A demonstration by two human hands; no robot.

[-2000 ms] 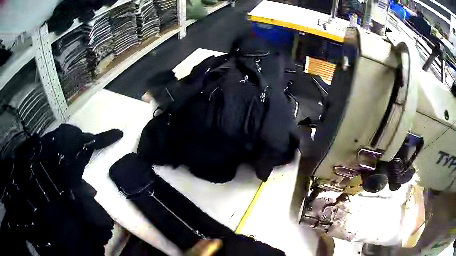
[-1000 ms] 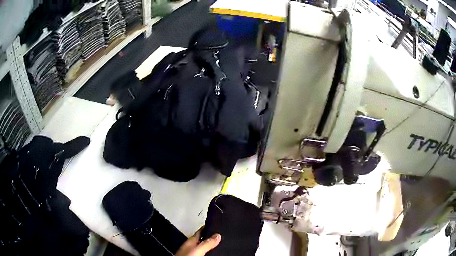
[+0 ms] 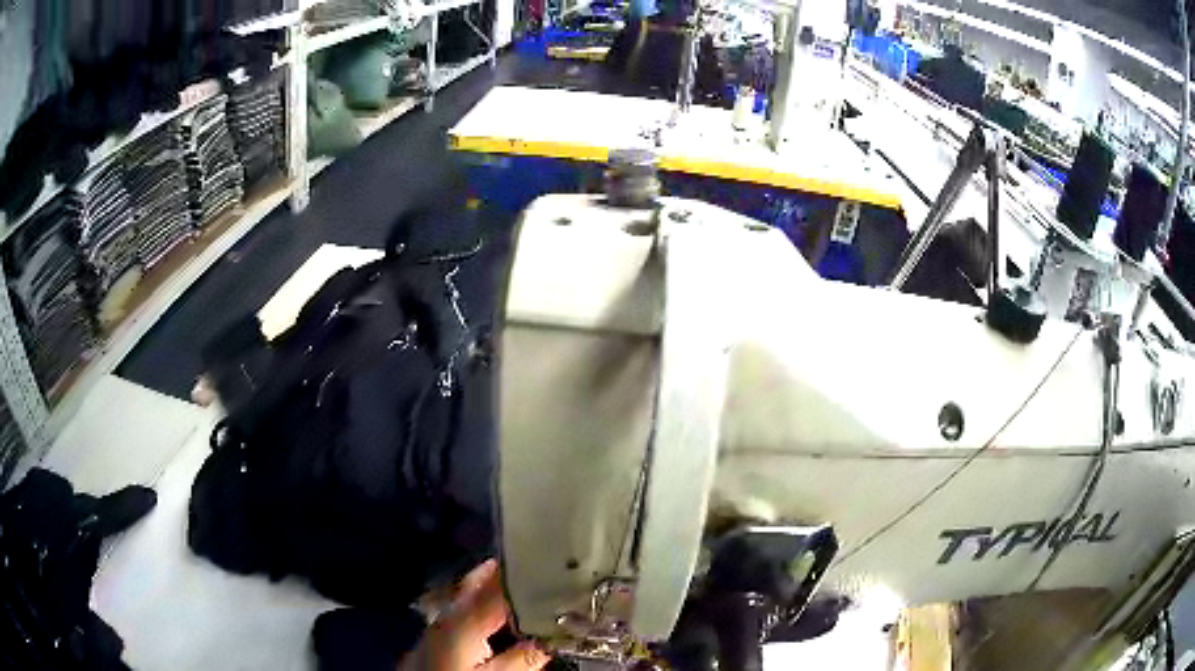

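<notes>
My left hand (image 3: 469, 627) is at the bottom edge, partly cut off, just left of the cream sewing machine head (image 3: 577, 393). Its fingers reach to the metal presser foot area (image 3: 606, 616). A little of a black fabric piece (image 3: 503, 640) shows between the fingers; the rest is hidden. Another black piece (image 3: 364, 637) lies left of the hand. A large heap of black workpieces (image 3: 347, 446) lies left of the head. A dark attachment (image 3: 734, 610) sits right of the foot. My right hand is not in view.
A second black pile (image 3: 46, 564) is at the lower left. Shelves of folded pieces (image 3: 144, 177) stand at the left. A yellow-edged table (image 3: 577, 129) is behind the machine. Two dark thread cones (image 3: 1085, 184) stand at the right.
The view has swung right and up, so the machine head now stands centrally. My left hand has brought the black piece from the open table to the needle area.
</notes>
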